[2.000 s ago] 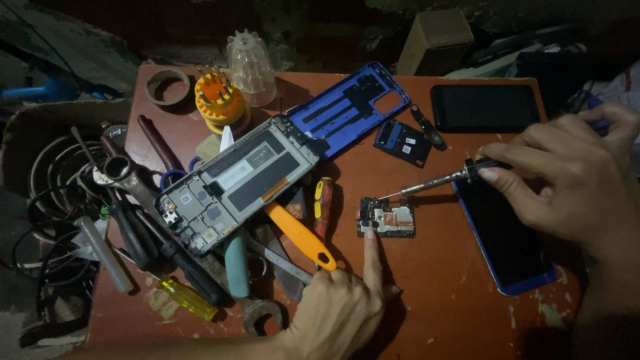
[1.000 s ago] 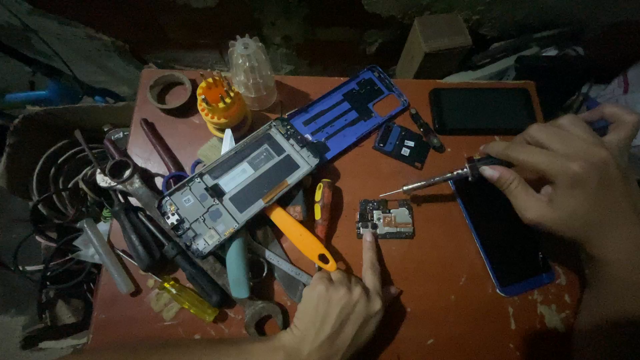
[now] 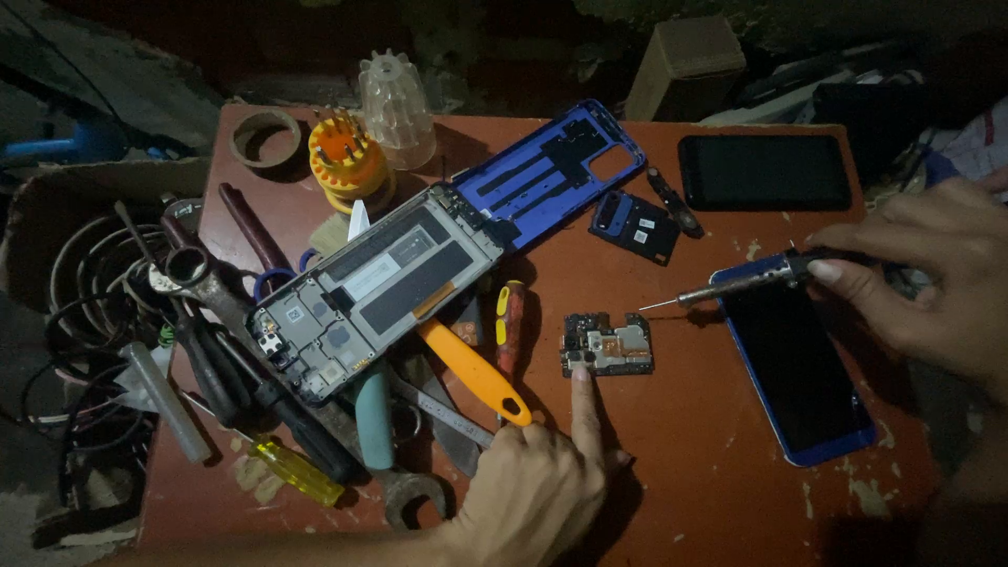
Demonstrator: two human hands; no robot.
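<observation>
A phone's circuit board (image 3: pixel 608 345) lies flat on the red-brown tabletop. My left hand (image 3: pixel 543 480) rests below it, index finger extended with its tip on the board's lower left edge; the other fingers are curled and nothing shows held in them. At the right, my right hand (image 3: pixel 906 276) grips a soldering iron (image 3: pixel 732 282), whose thin tip points left, near the board's upper right corner. Whether the tip touches the board cannot be told. Left of the board lies an opened phone frame (image 3: pixel 378 291), its upper end against a blue phone back cover (image 3: pixel 551 173).
A blue-edged phone (image 3: pixel 795 370) lies under the iron, a black phone (image 3: pixel 764 173) behind it. A camera cover piece (image 3: pixel 634 227) sits above the board. An orange pry tool (image 3: pixel 476 374), a red-yellow screwdriver (image 3: pixel 510 323), wrench (image 3: pixel 413 496), pliers, cables, tape roll (image 3: pixel 265 140) and bit holder (image 3: pixel 350 165) crowd the left.
The tip of the soldering iron has moved from over the circuit board, first leftward, and is now at its upper right corner. My left fingertip has stayed on the board's lower left edge.
</observation>
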